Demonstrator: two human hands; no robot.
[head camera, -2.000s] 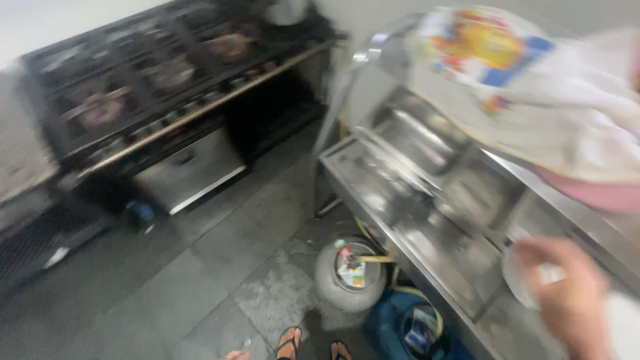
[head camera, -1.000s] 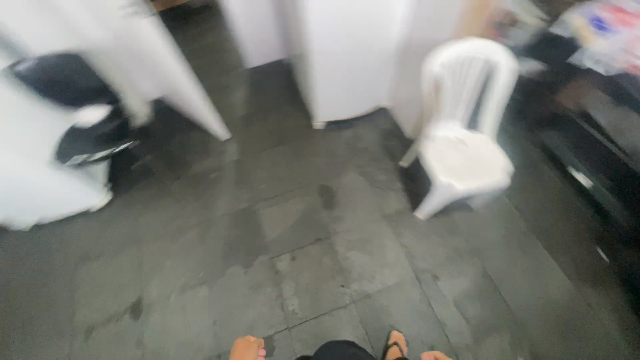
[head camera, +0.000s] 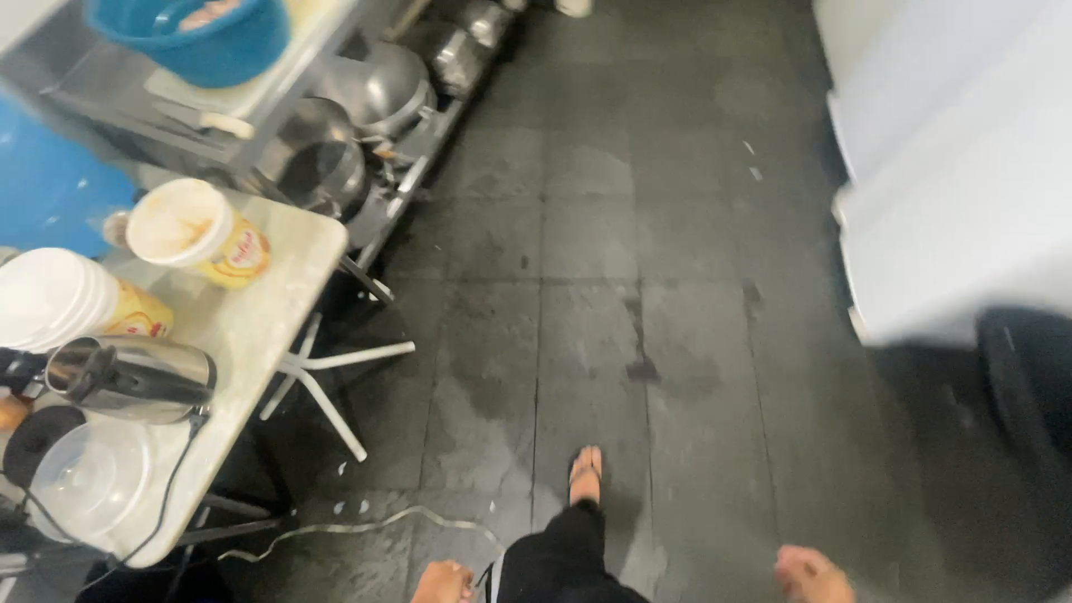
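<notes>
At the bottom edge, left of my dark-trousered leg, my left hand hangs with its fingers curled; whether it holds anything is hidden by the frame edge. My right hand hangs at the lower right, slightly blurred, with fingers loosely bent and no object visible in it. Neither hand touches a surface. My foot in a flip-flop is on the dark tiled floor. To the left is a small folding table bearing a plastic tub, stacked tubs, a metal electric kettle and a clear plastic bowl.
A blue basin stands on a counter at upper left, with metal pots on a low shelf beneath. The folding table's white legs jut out. A pale cord crosses the floor. White appliances and a black round container line the right.
The view has swung widely, from the stove and metal counter, past a white plastic chair, to this aisle. My right hand was over the counter two seconds ago and now hangs low.
</notes>
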